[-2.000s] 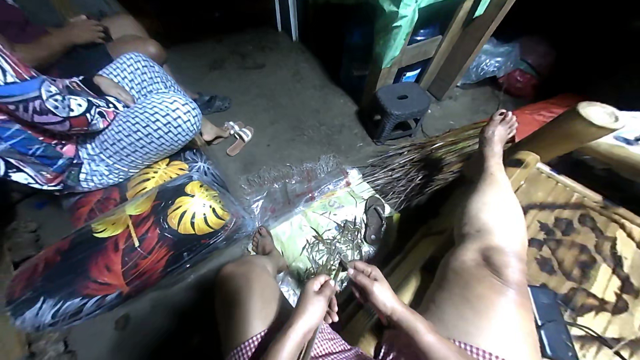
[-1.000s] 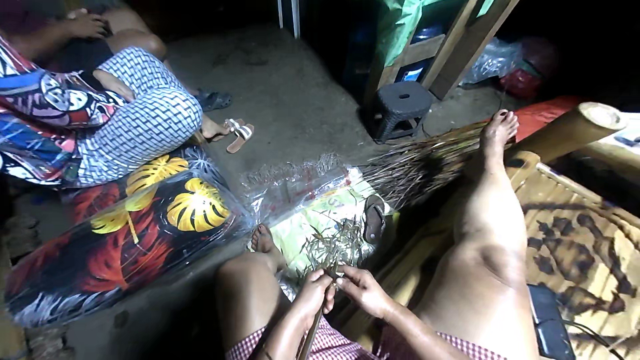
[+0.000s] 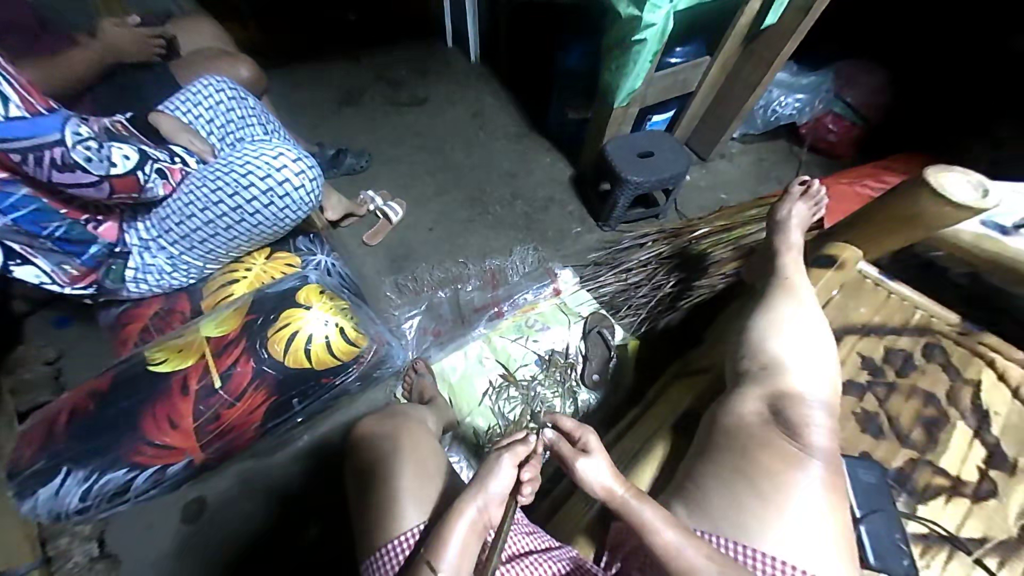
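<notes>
My left hand (image 3: 506,476) is closed around a thin brown stalk (image 3: 501,534), whose lower end runs down over my lap. At its upper end, my right hand (image 3: 582,458) pinches something small between thumb and forefinger, close beside the left fingertips; what exactly it pinches is too small to tell. Just beyond both hands, dry leafy scraps (image 3: 532,392) lie in a loose heap on a pale green plastic sheet (image 3: 472,368). A long bundle of thin brown stalks (image 3: 680,260) lies on the ground past the sheet.
A dark flip-flop (image 3: 598,352) rests on the sheet's right side. At left, a person (image 3: 216,184) sits on a plastic-wrapped floral cushion (image 3: 192,384), another person behind. A dark stool (image 3: 644,172) stands ahead. A bamboo bench (image 3: 920,384) at right carries a black device (image 3: 878,512).
My right hand has shifted slightly at the top of the stalk, staying close to the left hand. The left hand keeps its hold.
</notes>
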